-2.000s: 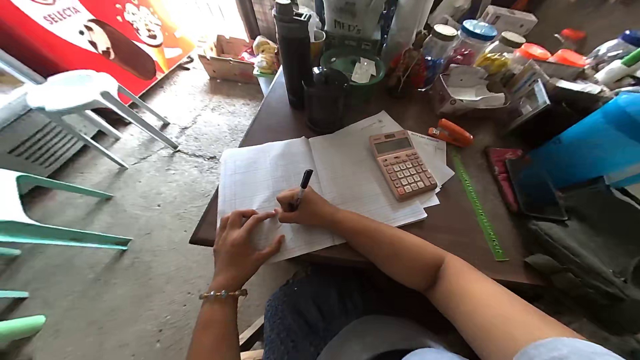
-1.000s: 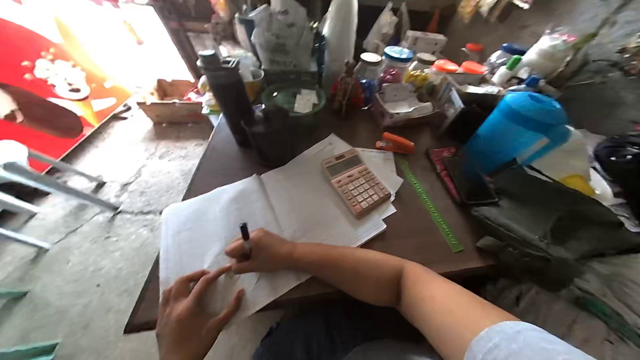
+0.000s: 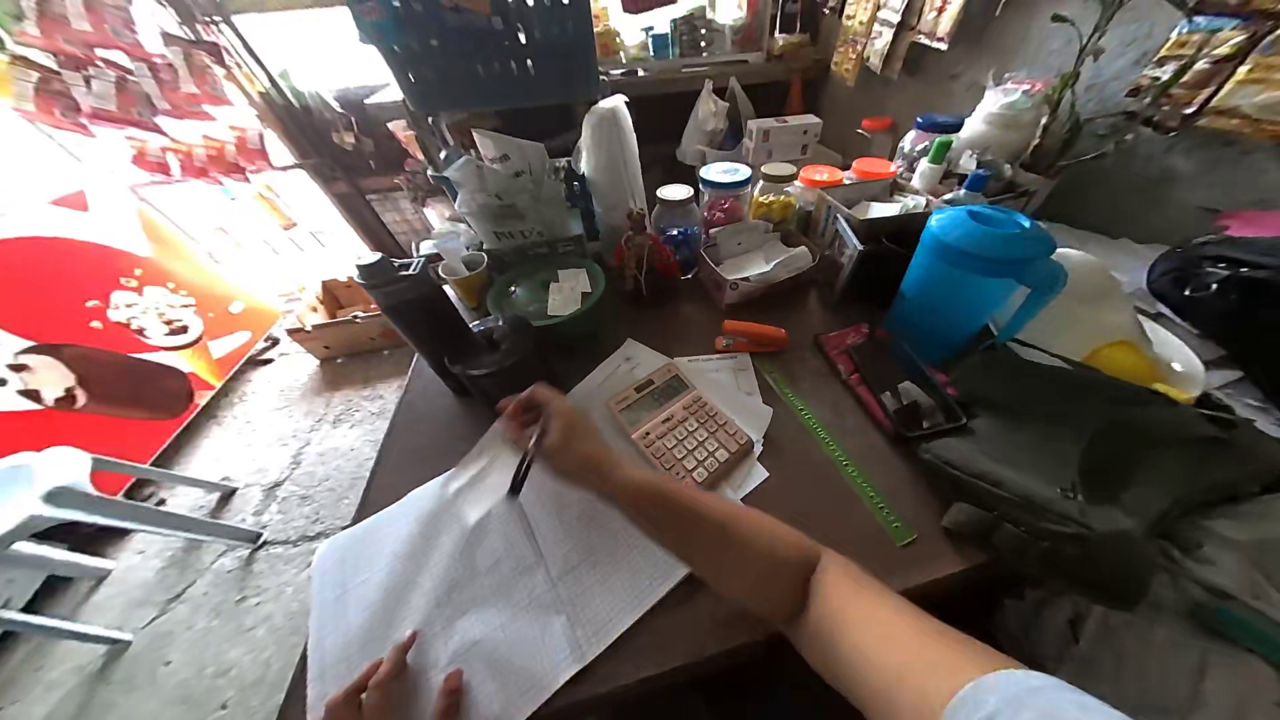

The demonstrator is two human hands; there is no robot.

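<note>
A ruled notebook (image 3: pixel 430 570) lies spread on the dark brown table (image 3: pixel 740 640). My right hand (image 3: pixel 560 435) is at the notebook's upper edge, holding a dark pen (image 3: pixel 521 467) that points down; the fingertips seem to pinch a raised page edge. Across the lower left of the paper rests my left hand (image 3: pixel 400 685), fingers apart, partly cut off by the frame's bottom. A pink calculator (image 3: pixel 682 425) sits on loose papers (image 3: pixel 730 385) just right of my right hand. Farther right are an orange stapler (image 3: pixel 751 336) and a green ruler (image 3: pixel 840 455).
A black bottle (image 3: pixel 415 315) and a dark mug (image 3: pixel 492 360) stand beyond the notebook. Behind are a green basin (image 3: pixel 545 290), lidded jars (image 3: pixel 725 195) and a paper-filled box (image 3: pixel 760 265). To the right are a blue pitcher (image 3: pixel 965 285), a phone (image 3: pixel 905 385) and a dark bag (image 3: pixel 1100 460).
My right hand has moved from writing low on the page up to the notebook's top edge, pen still in it. The view has tilted up and shows more of the background.
</note>
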